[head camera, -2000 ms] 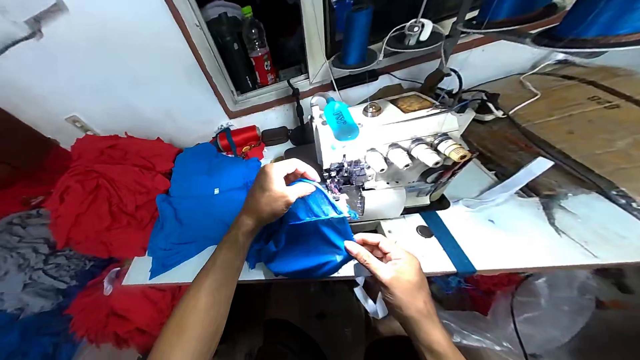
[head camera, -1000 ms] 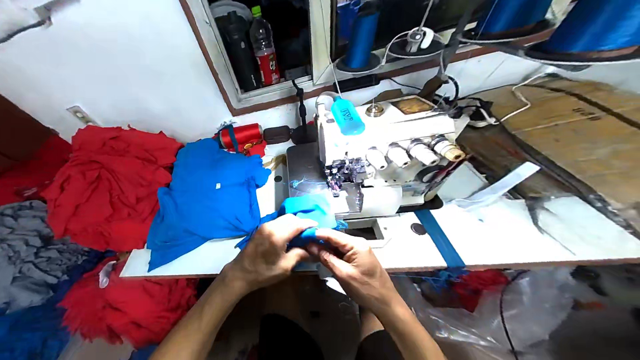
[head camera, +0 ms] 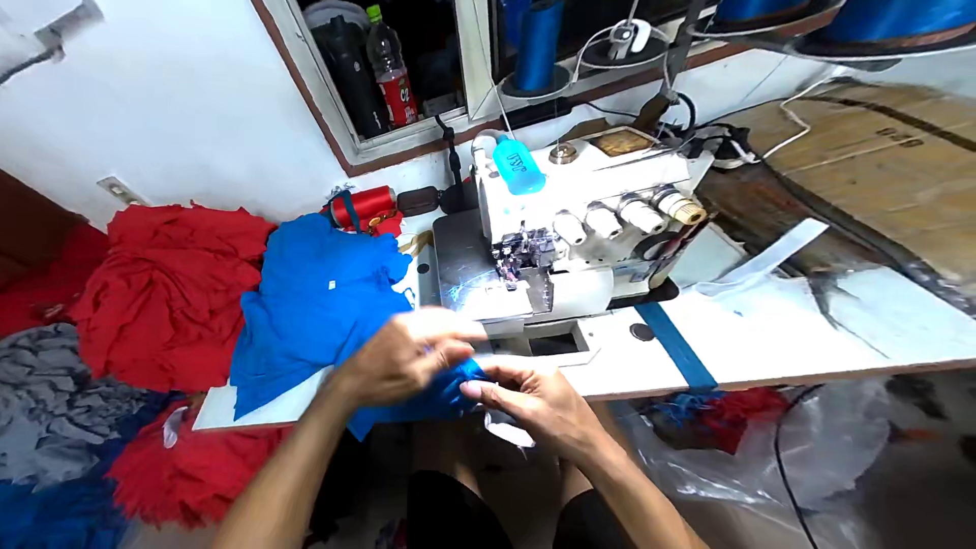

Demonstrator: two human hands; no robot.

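Observation:
A bunched piece of blue fabric (head camera: 442, 398) is between my hands, just in front of the table's edge. My right hand (head camera: 537, 404) pinches it between thumb and fingers, and a white strip (head camera: 509, 433) hangs below. My left hand (head camera: 408, 357), blurred, is over the fabric's left part; whether its fingers grip the cloth cannot be told. Behind my hands stands a white overlock sewing machine (head camera: 595, 183) with its lamp lighting the needle area. A blue cloth pile (head camera: 328, 290) lies left of the machine, beside a heap of red cloth (head camera: 175, 290).
A red thread cone (head camera: 364, 206) lies behind the blue pile. A blue band (head camera: 675, 343) wraps the table (head camera: 801, 335) on the right, near a translucent strip (head camera: 770, 255). Grey cloth (head camera: 65, 400) is heaped at the left, and a plastic bag (head camera: 831, 450) hangs below the right side.
The blue fabric was spread in front of the needle area two seconds ago. My hands have drawn it toward me, and it is now bunched lower, at the table's front edge.

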